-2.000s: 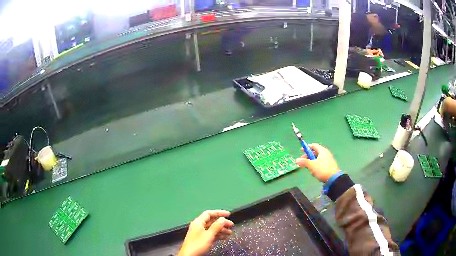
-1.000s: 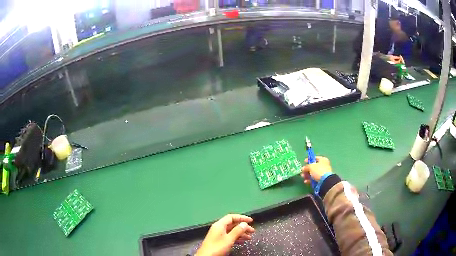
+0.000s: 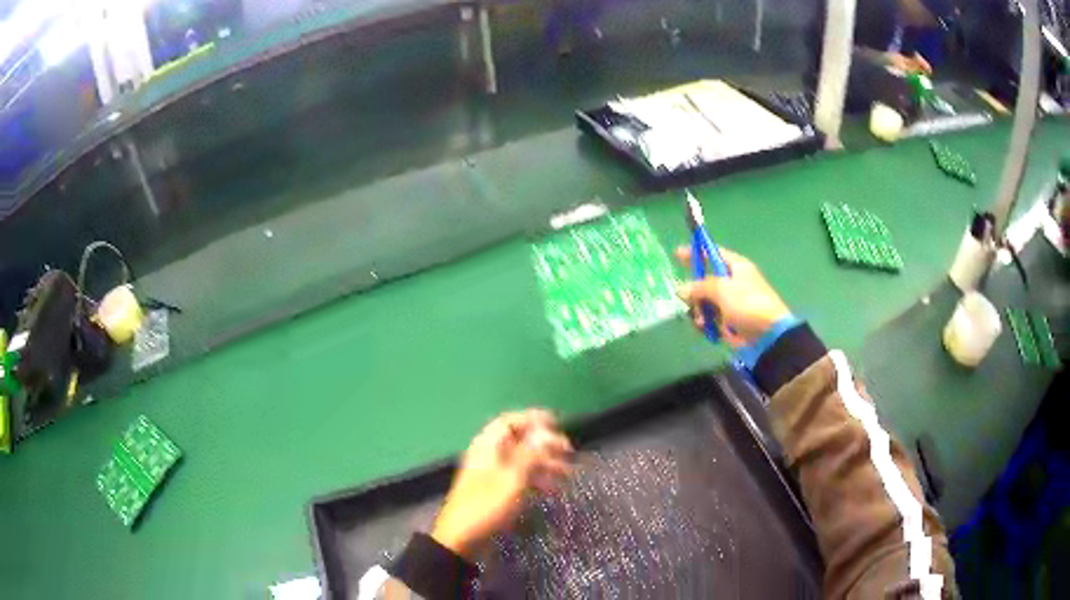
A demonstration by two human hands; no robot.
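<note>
My right hand [image 3: 742, 299] holds the blue-handled flush cutters [image 3: 708, 264], jaws pointing up and away. A green PCB panel [image 3: 604, 281] has its right edge at my right fingertips and looks raised off the green surface; its underside contact is hidden. My left hand [image 3: 507, 469] is blurred over the black catch tray [image 3: 411, 498], fingers partly curled, with nothing visible in it. Bright lead clippings [image 3: 610, 527] are scattered in the tray.
Other panels lie at left [image 3: 139, 469] and right [image 3: 860, 237]. A black parts tray with white papers [image 3: 704, 123] stands beyond the line's edge. A white tub [image 3: 972, 328] and tool cup [image 3: 972, 256] stand right. A person's hand [image 3: 909, 65] shows at far right.
The middle panel now looks larger and raised, at my right fingertips; it lay flat earlier. My left hand has shifted and blurred. The whole view has shifted.
</note>
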